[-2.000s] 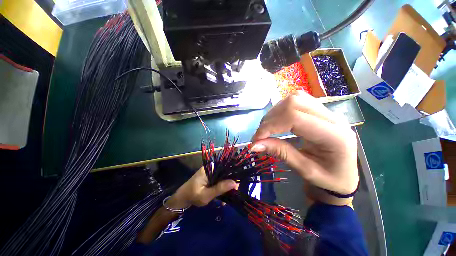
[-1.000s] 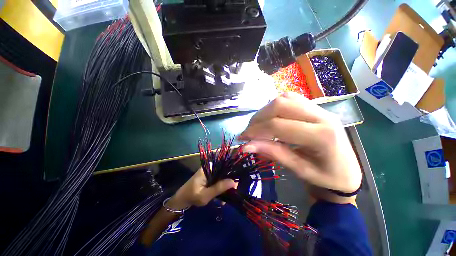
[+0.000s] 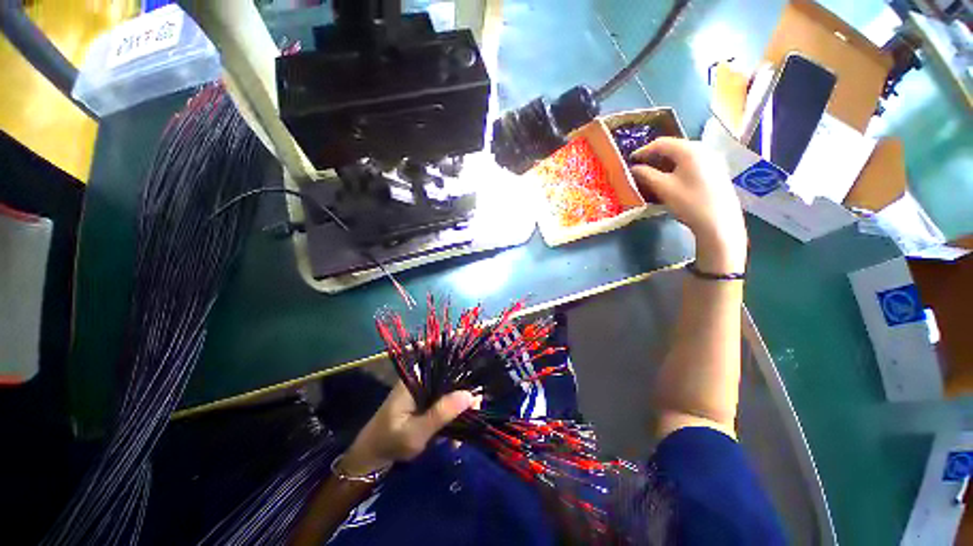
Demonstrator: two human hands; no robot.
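My left hand [image 3: 411, 427] is closed around a bunch of black two-core cables [image 3: 459, 368], below the bench's front edge. Their red and dark ends fan upward and to the right, and more red ends hang over to the lower right. My right hand [image 3: 683, 187] is at the right compartment of the parts box [image 3: 565, 231], its fingertips among the dark ferrules [image 3: 637, 132]. Whether they pinch one is hidden. Orange-red ferrules [image 3: 581, 183] lie loose in the left compartment.
The crimping machine [image 3: 384, 101] stands behind the bunch, with a work lamp [image 3: 544, 126] beside it. Waiting cables [image 3: 181, 256] lie left, a clear box [image 3: 144, 53] top left. A smartphone [image 3: 800, 107] rests on an open carton [image 3: 784, 197] at right.
My right hand has moved from the cable ends up and right to the parts box. My left hand still holds the bunch. The view has shifted, so the bench things appear further left.
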